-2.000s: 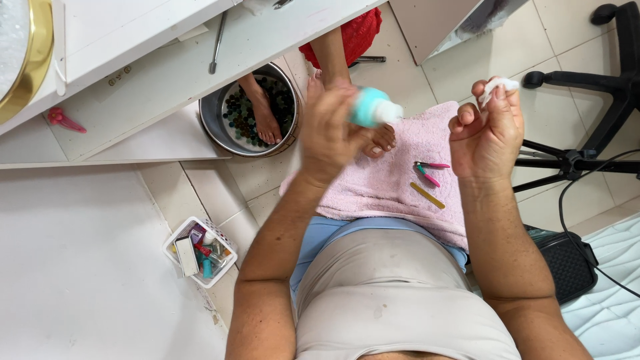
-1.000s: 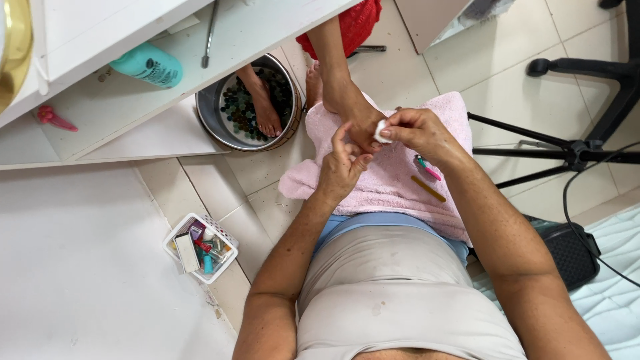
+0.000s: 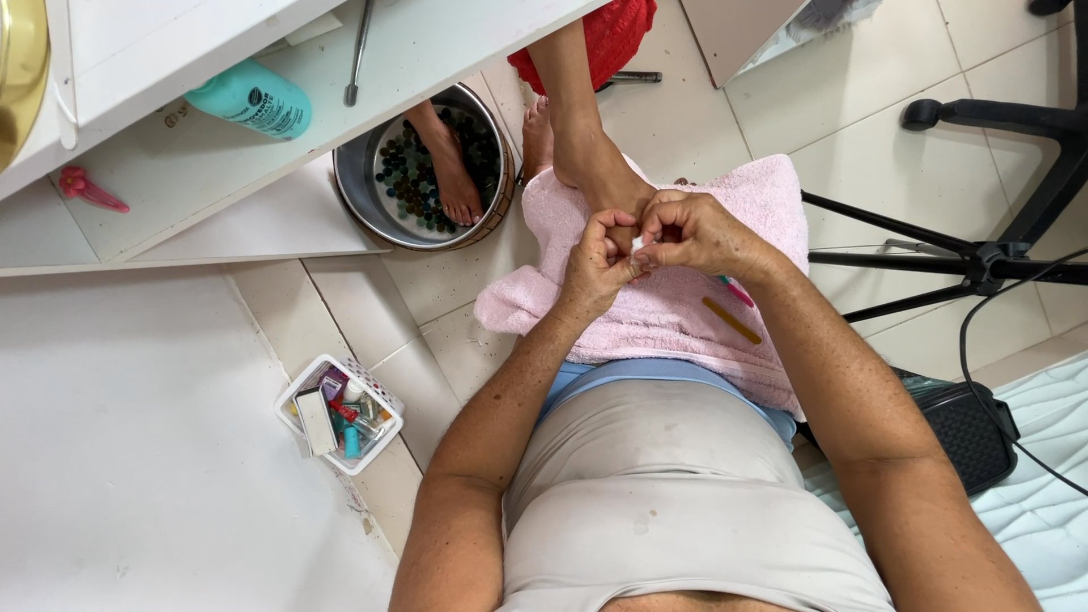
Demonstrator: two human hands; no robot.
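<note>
A person's foot (image 3: 597, 170) rests on a pink towel (image 3: 544, 297) over my lap, its toes mostly hidden by my hands. My right hand (image 3: 701, 238) pinches a small white cotton piece (image 3: 637, 245) at the toes. Close against it, my left hand (image 3: 599, 263) has its fingers curled at the same toes; whether it grips a toe or the cotton I cannot tell. Beside my right wrist, a pink and teal tool (image 3: 738, 291) lies partly hidden on the towel, and a yellow nail file (image 3: 732, 320) lies below it.
The other foot of a person stands in a metal basin (image 3: 348, 183) with dark glass pebbles. A teal bottle (image 3: 255, 100), a metal tool (image 3: 360, 55) and a pink flower clip (image 3: 92, 189) lie on the shelf. A white basket (image 3: 387, 438) holds nail supplies; black chair legs (image 3: 926, 263) stand at right.
Two seconds ago my left hand held the teal bottle; one second ago the bottle lay on the shelf. My right hand came from the right with the cotton, and both hands are now together at the toes.
</note>
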